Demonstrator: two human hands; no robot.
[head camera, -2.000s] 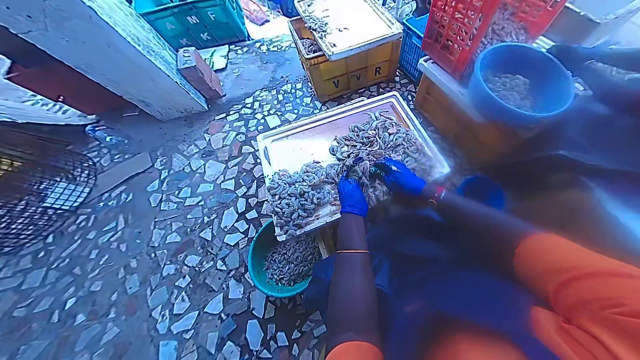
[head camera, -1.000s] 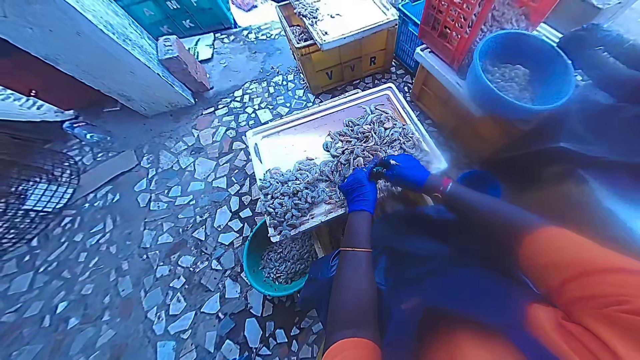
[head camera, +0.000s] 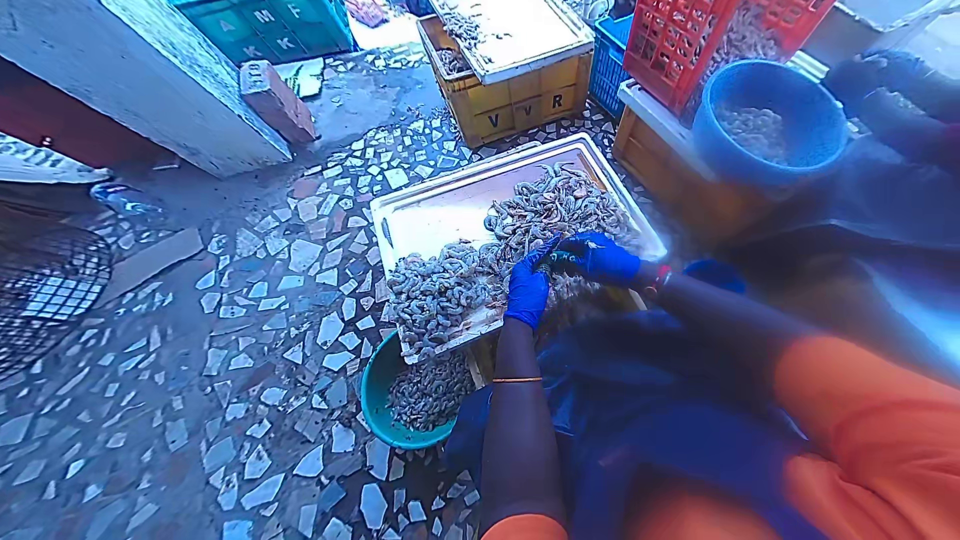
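Observation:
My left hand (head camera: 529, 289), in a blue glove, is over the near edge of a white tray (head camera: 420, 214). My right hand (head camera: 604, 259), gloved in blue too, meets it from the right, fingertips close together. Something small, perhaps a shrimp, is between the fingers, but it is too small to tell for sure. Beyond the hands lies a heap of shrimp (head camera: 559, 206) with heads and feelers. Another pile of shrimp (head camera: 439, 289) covers the tray's near left part. Below that corner a green basin (head camera: 375, 409) on the floor holds more shrimp.
A yellow crate (head camera: 517, 90) with a white lid stands behind the tray. At the right are a red crate (head camera: 667, 56), a blue tub (head camera: 772, 161) and a co-worker's blurred arm (head camera: 892, 97). A brick (head camera: 276, 101) and a wire basket (head camera: 52, 292) are at the left.
Both hands have stayed close together at the tray's near side. My right hand was spread over the heap two seconds ago and is now drawn in beside my left.

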